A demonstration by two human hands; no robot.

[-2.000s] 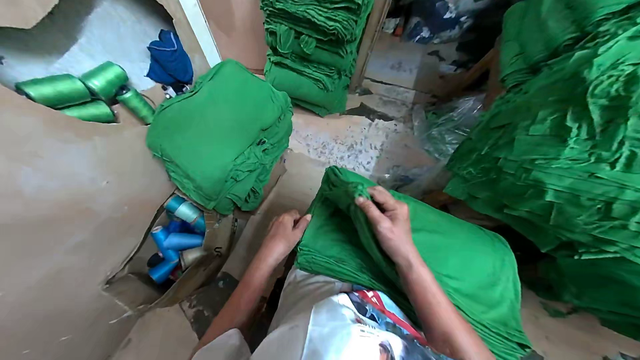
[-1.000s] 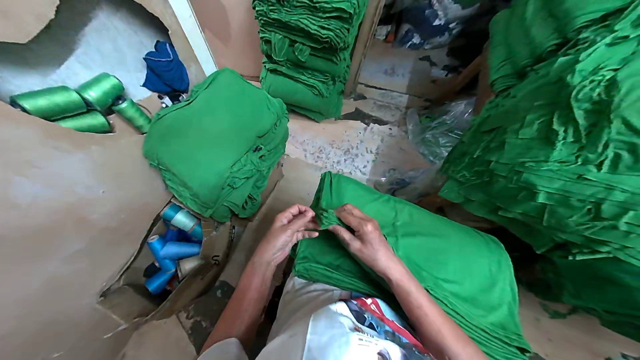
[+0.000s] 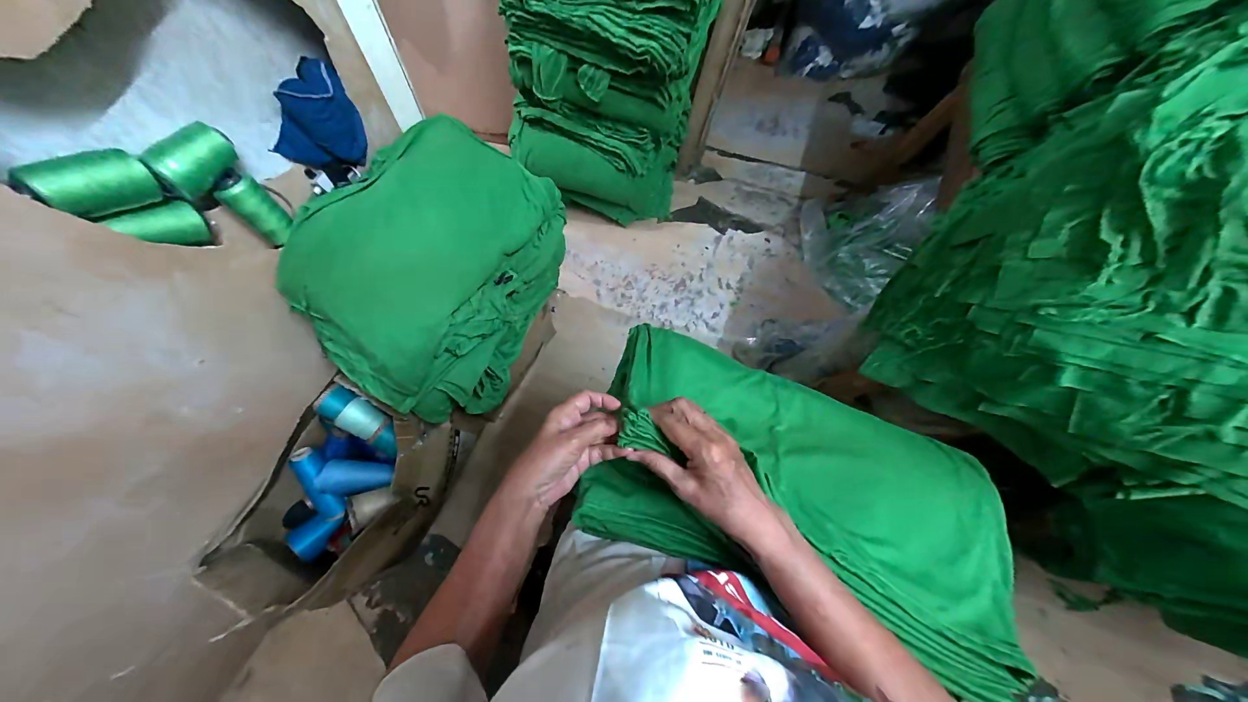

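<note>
A stack of folded green fabric pieces (image 3: pixel 858 458) lies across my lap, at the lower middle and right. My left hand (image 3: pixel 575 444) pinches the gathered edges of the green fabric near the stack's left end. Close beside it, my right hand (image 3: pixel 707 463) rests on the same bunched edges, thumb and fingers gripping them. The two thumbs nearly meet at the bunch. Further left stands another pile of green fabric (image 3: pixel 419 244), its top piece smooth and its layered edges facing right.
Green thread cones (image 3: pixel 93 183) and a dark blue cloth (image 3: pixel 320 115) lie at upper left. A cardboard box (image 3: pixel 429 478) holds blue thread spools (image 3: pixel 353 477). Green fabric stacks rise at the back (image 3: pixel 604 107) and right (image 3: pixel 1082 273). Clear plastic (image 3: pixel 868 239) lies on the floor.
Two seconds ago my right hand held up a fold of the green fabric and my left hand was at the stack's edge. Both hands have since come together at the bunched edges.
</note>
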